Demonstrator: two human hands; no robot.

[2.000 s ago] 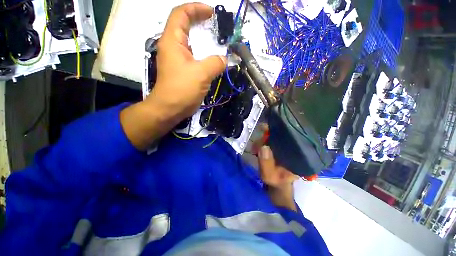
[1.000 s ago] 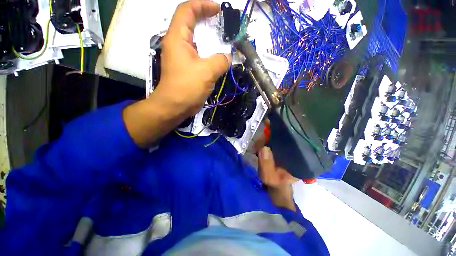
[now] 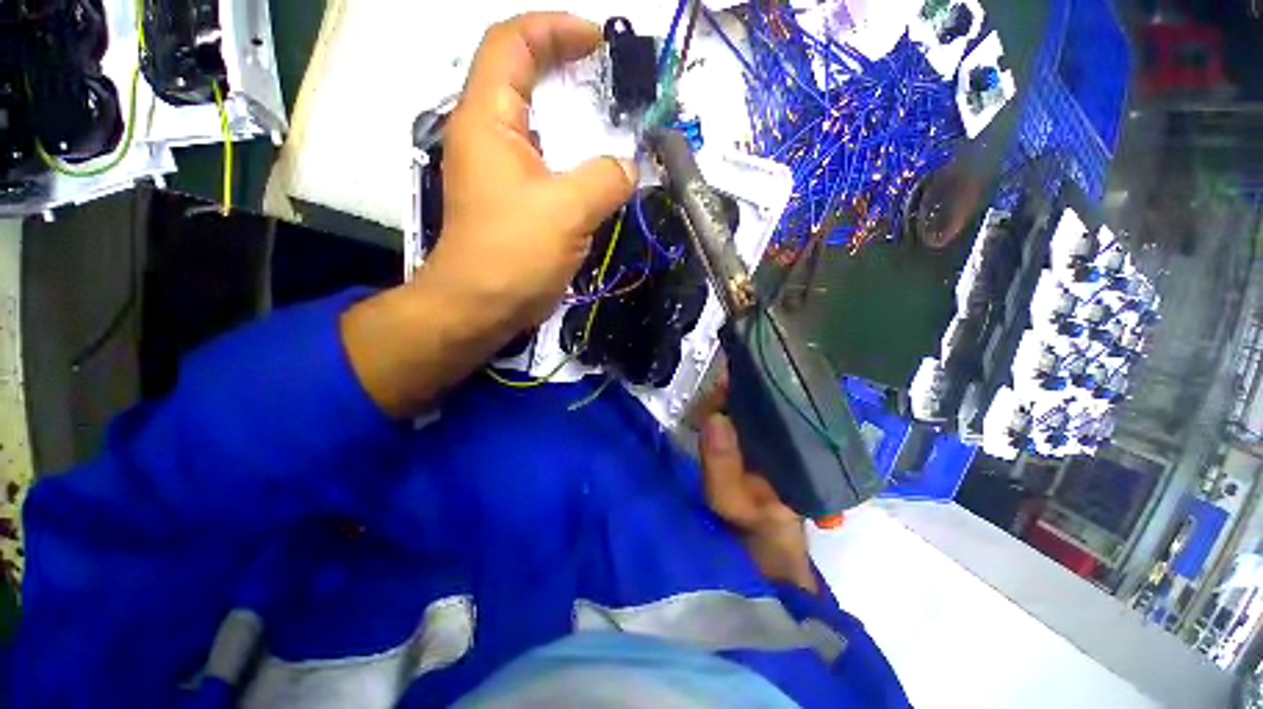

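My left hand [image 3: 506,208] holds a small white end panel between thumb and fingers. The panel carries a black block [image 3: 633,69] and a green circuit board [image 3: 666,100], with blue wire standing up from it. My right hand [image 3: 748,485] grips the dark grey soldering gun [image 3: 796,409]. Its long metal nose [image 3: 702,208] points up left and its tip is at the board's lower end; contact cannot be told. The white power strip housing [image 3: 759,187] lies open below, with black socket inserts [image 3: 651,305] and a yellow-green wire [image 3: 604,284], partly hidden by my left hand.
A pile of blue lead wires [image 3: 859,132] lies at upper right beside a dark brown coil [image 3: 942,208]. White end panels stand in rows [image 3: 1060,346] at right. Another housing [image 3: 249,97] is at upper left. The white work board [image 3: 374,111] lies under the work.
The soldering gun's body and my right hand have shifted slightly left and down, and the nose is steeper. The left hand still holds the panel, with little movement.
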